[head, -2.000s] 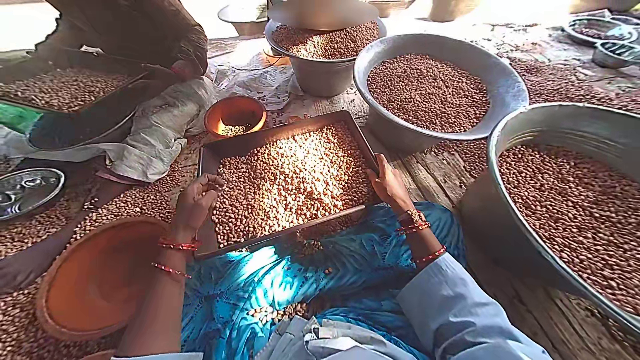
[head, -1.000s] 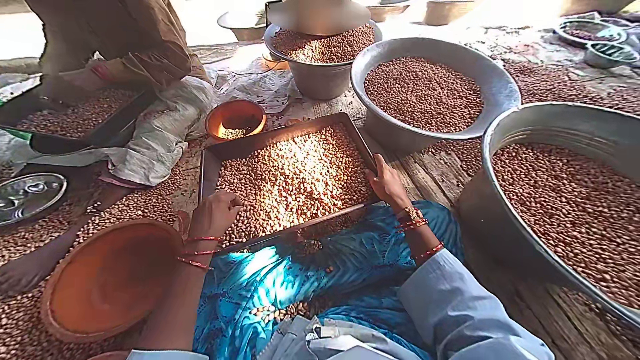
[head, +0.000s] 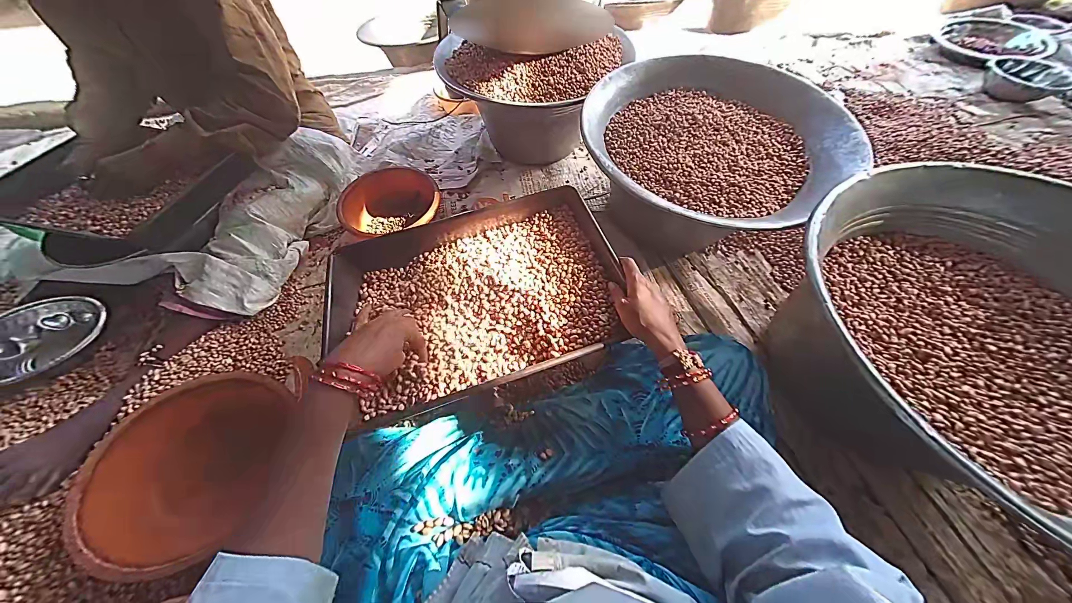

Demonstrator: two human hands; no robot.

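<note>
A dark rectangular metal tray [head: 461, 224] rests tilted on my lap, full of shelled peanuts [head: 511, 293]. My right hand [head: 643, 308] grips its right edge, thumb over the rim. Over the left part of the tray, my left hand [head: 381, 342] touches the peanuts with bent fingers; whether it holds any cannot be seen. Just beyond the tray stands a small orange bowl [head: 389, 180] with a few bits inside. A wide, shallow clay bowl [head: 180, 477] lies left of my left forearm. Some peanuts [head: 461, 526] lie on my blue patterned cloth.
Large metal basins of peanuts stand at the right [head: 946, 318], the upper right [head: 712, 151] and the top [head: 544, 75]. At the upper left, another person [head: 193, 67] bends over a dark tray [head: 209, 193]. Loose peanuts and a steel plate [head: 50, 335] lie at the left.
My left hand has moved from the tray's left rim onto the peanuts inside. My right hand has stayed on the right edge. The other person's tray has been lowered.
</note>
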